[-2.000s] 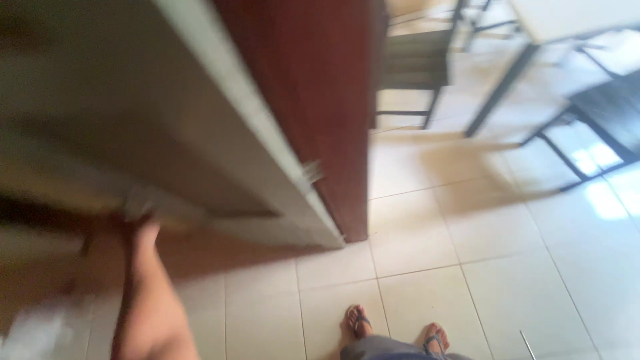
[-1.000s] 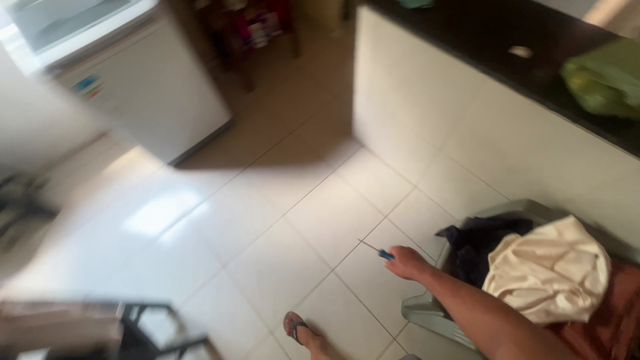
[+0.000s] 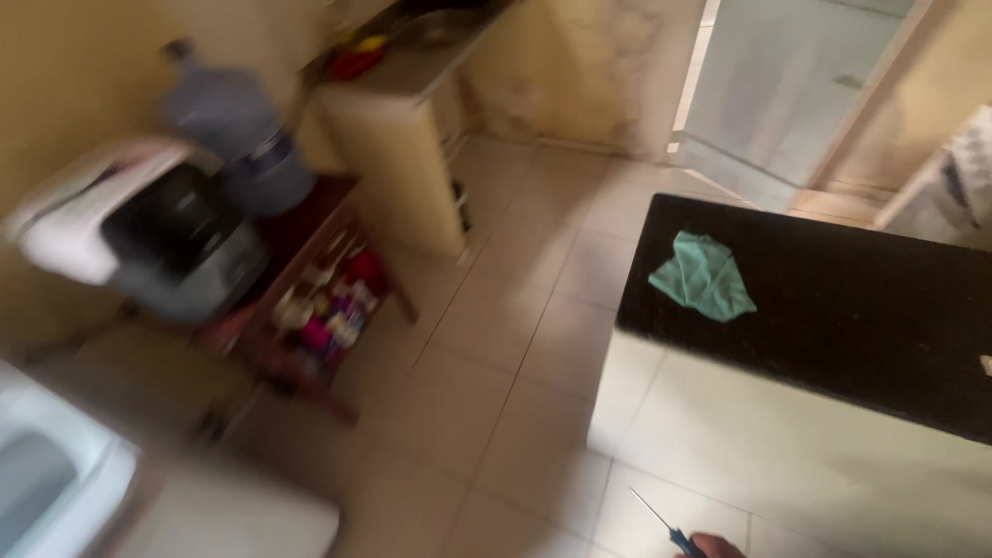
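Note:
My right hand [image 3: 714, 545] shows only in part at the bottom edge of the head view, closed around the dark blue handle of a screwdriver [image 3: 673, 530]. The thin metal shaft points up and to the left, over the tiled floor. My left hand is out of view. Above and beyond the right hand, a crumpled green cloth [image 3: 704, 279] lies near the left end of a dark countertop [image 3: 837, 310].
On the left, a wooden stand [image 3: 310, 271] holds a dark-fronted appliance [image 3: 174, 225] and a large water bottle [image 3: 240, 132]. A white appliance [image 3: 70, 457] fills the lower left corner. Behind are a sink counter [image 3: 387, 85] and a doorway [image 3: 775, 93].
The view has swung from a door and dining chairs, past a basket of cloths, to the kitchen. My left hand, at the door earlier, has left the view. The screwdriver remains in my right hand.

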